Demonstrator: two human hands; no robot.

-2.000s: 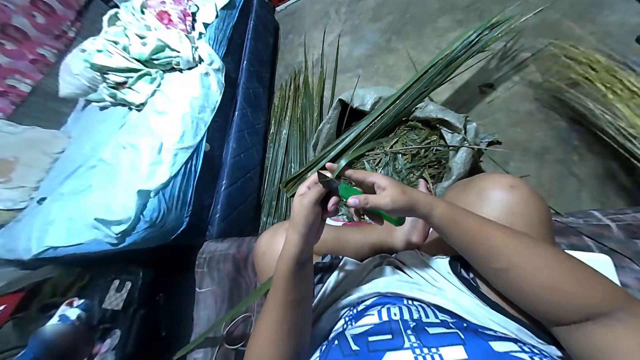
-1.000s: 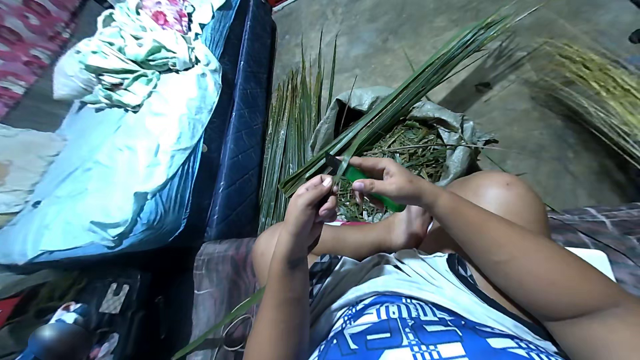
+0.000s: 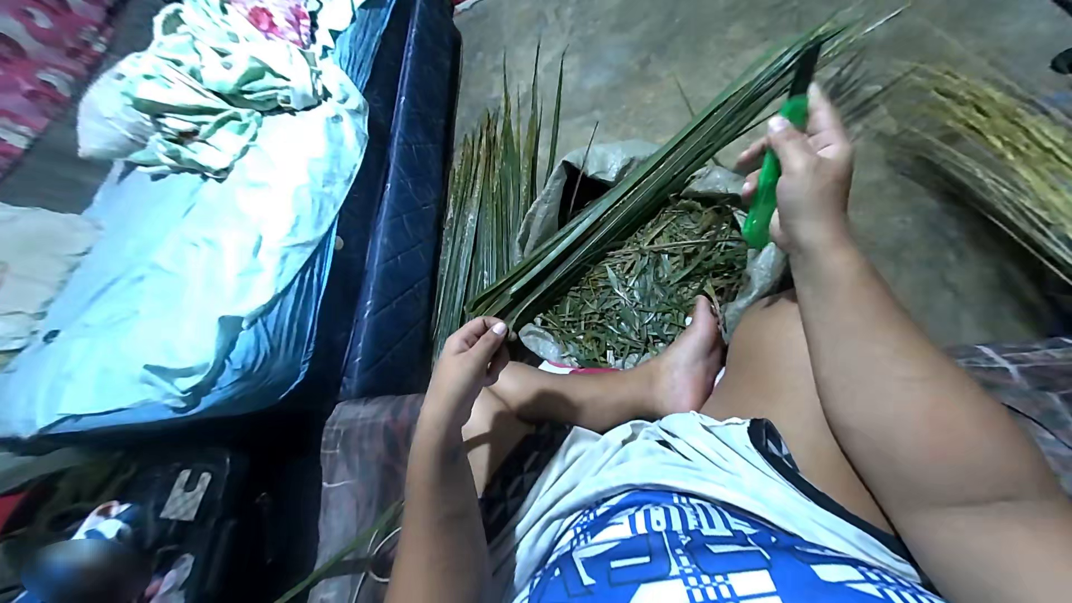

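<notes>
My right hand (image 3: 808, 172) is raised at the upper right, closed round the green handle of a knife (image 3: 762, 197) whose dark blade points up, over the far end of a bundle of long green palm leaves (image 3: 636, 188). At the bundle's near end is my left hand (image 3: 477, 356), its thumb and forefinger pinched together; what lies between them is too small to make out. Under the leaves stands an open grey sack (image 3: 548, 205), with short leaf scraps (image 3: 641, 285) heaped in it.
More upright palm leaves (image 3: 486, 193) rest beside a dark blue mattress (image 3: 389, 218) on the left. Yellowish thin strips (image 3: 997, 126) lie on the concrete floor at the right. A black case (image 3: 201, 502) with small items sits at the lower left. My bare foot (image 3: 691, 360) is near the sack.
My right hand has moved up and to the right with the knife, away from my left hand. Earlier both hands were together at the near end of the leaves.
</notes>
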